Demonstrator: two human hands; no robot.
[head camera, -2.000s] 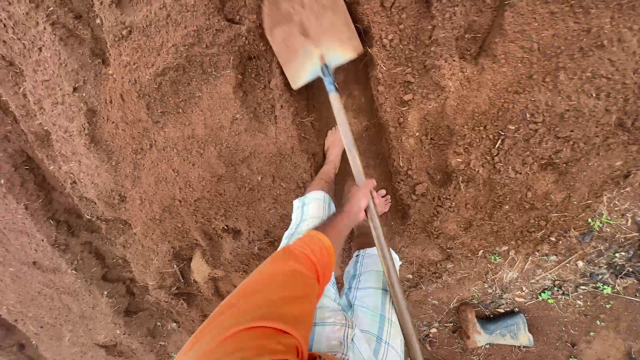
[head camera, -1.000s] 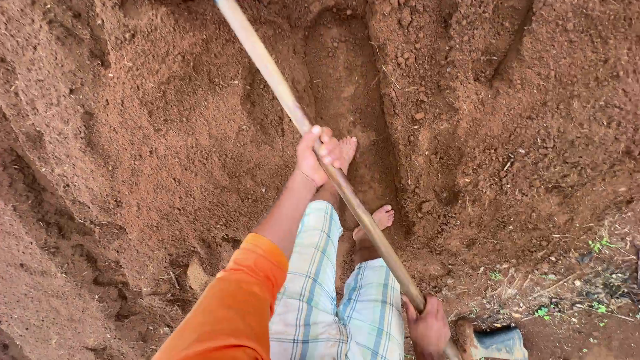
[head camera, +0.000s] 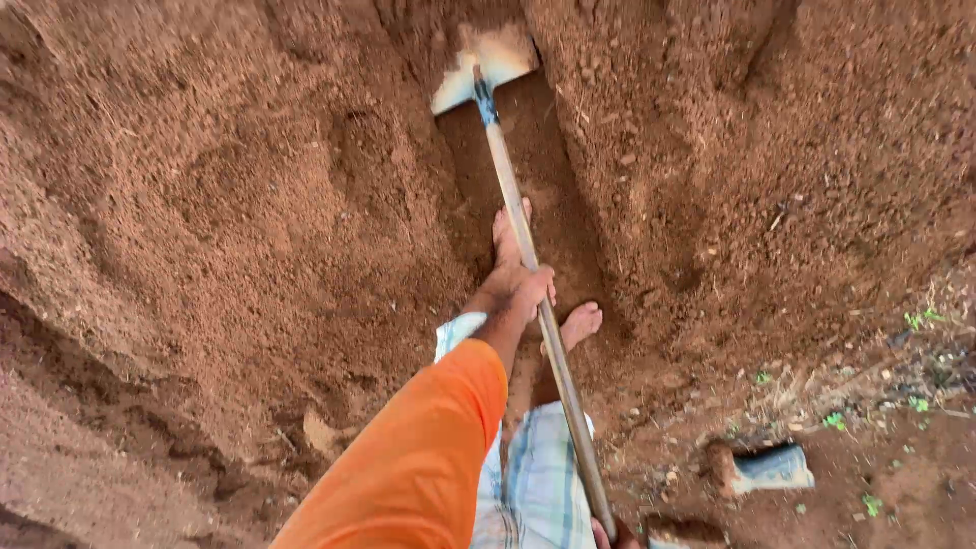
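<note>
My left hand (head camera: 534, 293) is closed around the middle of the wooden handle (head camera: 560, 374) of a shovel. At the bottom edge my right hand (head camera: 614, 534), partly cut off by the frame, grips the handle's end. The shovel's metal blade (head camera: 496, 65) lies at the top in a narrow trench (head camera: 534, 137), its upper part covered by reddish-brown soil. Between blade and hands the handle passes over my bare feet, which stand in the trench.
Loose soil (head camera: 267, 213) is banked on both sides of the trench. A soil-caked boot-like object (head camera: 772, 467) lies at the lower right, with part of another below it. Small green plants (head camera: 835, 421) and debris are near it.
The shovel blade, out of view one second ago, is back in view and down in the trench. My left hand has stayed on the handle, which now stands steeper across the view.
</note>
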